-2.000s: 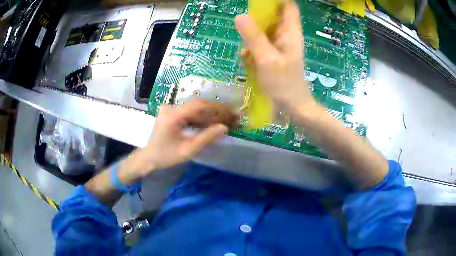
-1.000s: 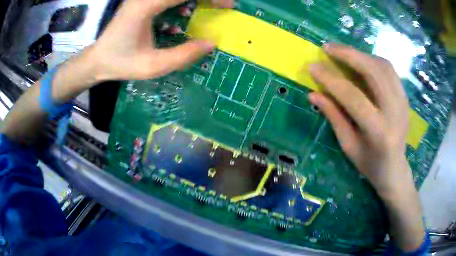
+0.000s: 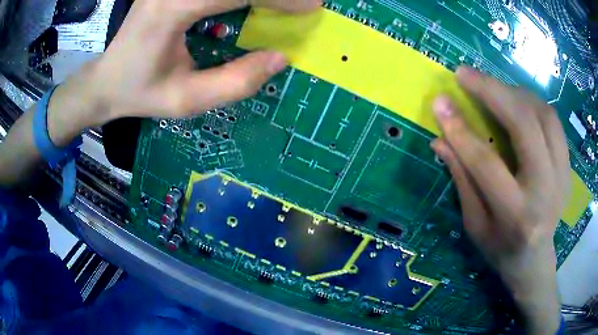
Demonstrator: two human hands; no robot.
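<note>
A long yellow insulating strip [image 3: 374,73] with small holes lies across the far side of the green circuit board [image 3: 262,150]. My left hand [image 3: 177,59] is at the strip's left end, thumb on its near edge and fingers at its far edge. My right hand [image 3: 505,176] is over the strip's right part, fingertips on it; the strip's right end shows beyond the hand. Two flat metal plates [image 3: 262,219] lie side by side near the board's near edge, with yellow insulator edges around them. Whether the strip touches the board everywhere, I cannot tell.
A metal rail [image 3: 177,278] runs along the board's near edge. Small red and silver parts [image 3: 170,216] stand left of the plates. A light blue wrist strap [image 3: 49,131] is on my left wrist. A black recess or box is partly visible left of the board.
The strip came from upright in my right hand to lying across the board, with both hands on it. My left hand left the plate area. My head view is closer, and since one second ago slightly shifted.
</note>
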